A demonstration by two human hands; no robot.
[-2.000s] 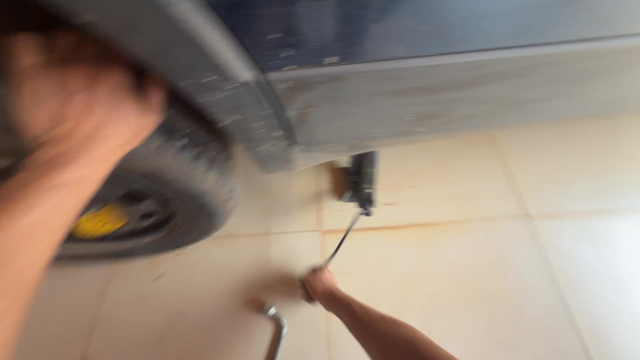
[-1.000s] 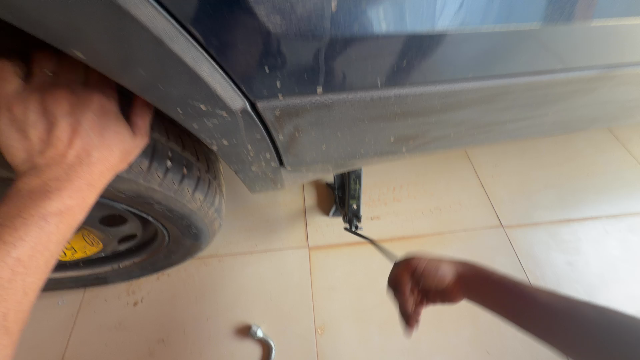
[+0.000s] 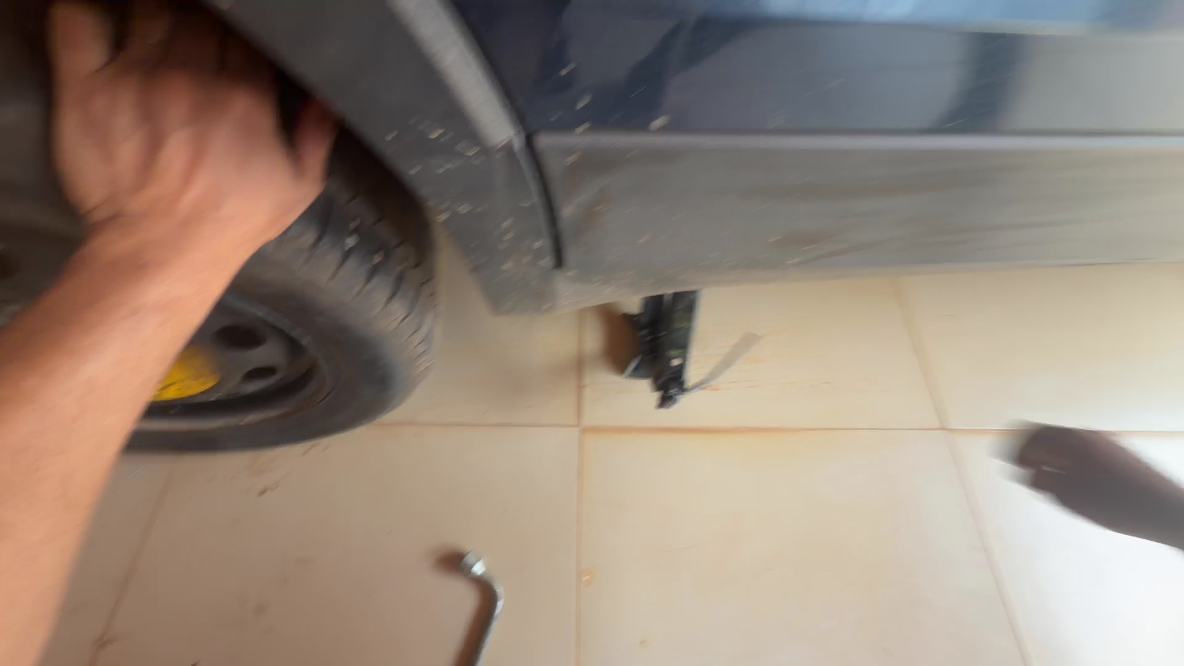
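Observation:
My left hand (image 3: 185, 139) reaches into the wheel arch above the tire (image 3: 361, 277), fingers spread and partly lost in shadow. The wheel has dark steel and a yellow center (image 3: 188, 374). Under the car's sill stands a dark jack (image 3: 673, 347), with a thin crank rod (image 3: 726, 363) angled up and right from its lower end. My right hand (image 3: 1054, 458) is a blur at the right edge, apart from the rod; its fingers look curled, and no object shows in it. A bent metal lug wrench (image 3: 486, 592) lies on the floor at the bottom.
The gray sill (image 3: 832, 203) and dark blue door (image 3: 786, 83) of the car span the top. A dirt-speckled fender trim (image 3: 444, 166) borders the wheel arch. Beige floor tiles (image 3: 758, 536) with stained joints lie below.
My right hand was on the crank rod and has moved right, away from it. The rod, which pointed toward the lower right one second ago, now points up and right. My left hand stays at the wheel arch.

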